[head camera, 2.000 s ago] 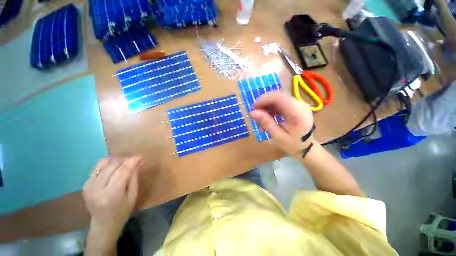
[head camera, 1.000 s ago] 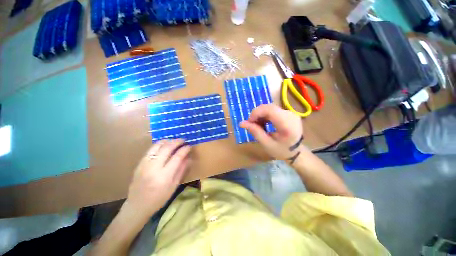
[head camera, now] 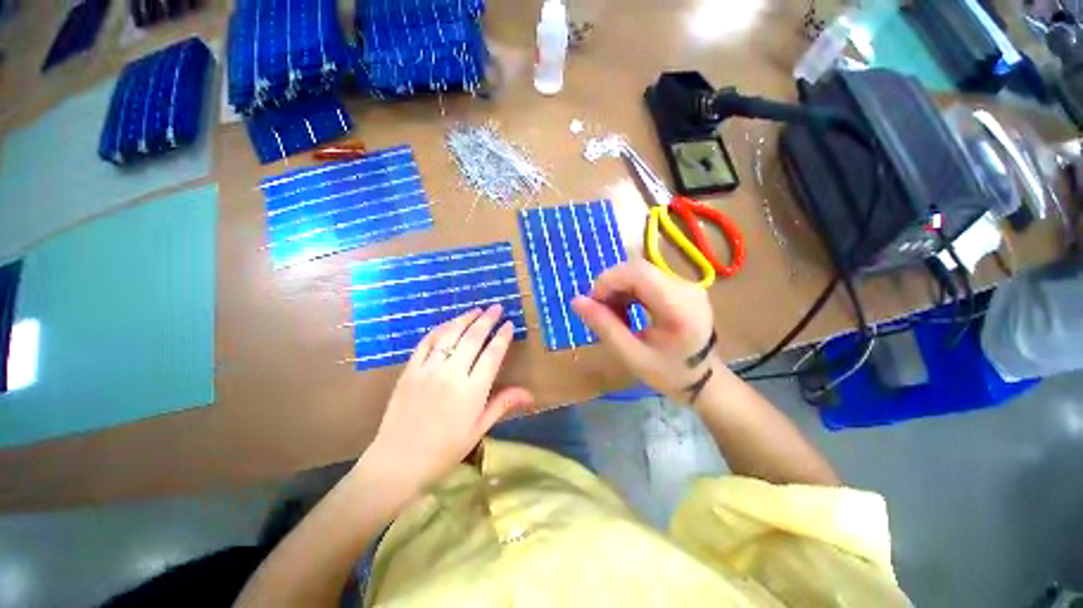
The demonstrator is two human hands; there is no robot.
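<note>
A joined cell sheet [head camera: 416, 285] lies on the brown tabletop in front of me. My left hand [head camera: 457, 386] rests with its fingertips on the lower right part of this sheet, thumb apart, holding nothing. A second joined cell sheet [head camera: 564, 255] lies just to its right, turned the other way. My right hand [head camera: 651, 321] is over its lower right part, thumb and fingertips close together. Whether a small thing is between them cannot be told. A third joined cell sheet [head camera: 356, 202] lies behind, to the left.
Tabbing ribbon [head camera: 493, 164] lies behind the sheets. Scissors [head camera: 686, 226], the iron stand [head camera: 701, 164] and the black soldering station [head camera: 885, 166] are at right. Stacked cell sheets [head camera: 285, 59], a flux bottle [head camera: 550, 50] and an orange-brown piece [head camera: 340, 151] are behind. A pale green-blue sheet [head camera: 119, 309] is at left.
My left hand has moved from the table at left, rightward onto the middle sheet. My right hand stays over the right-hand sheet, its fingers still close together. The camera view has shifted.
</note>
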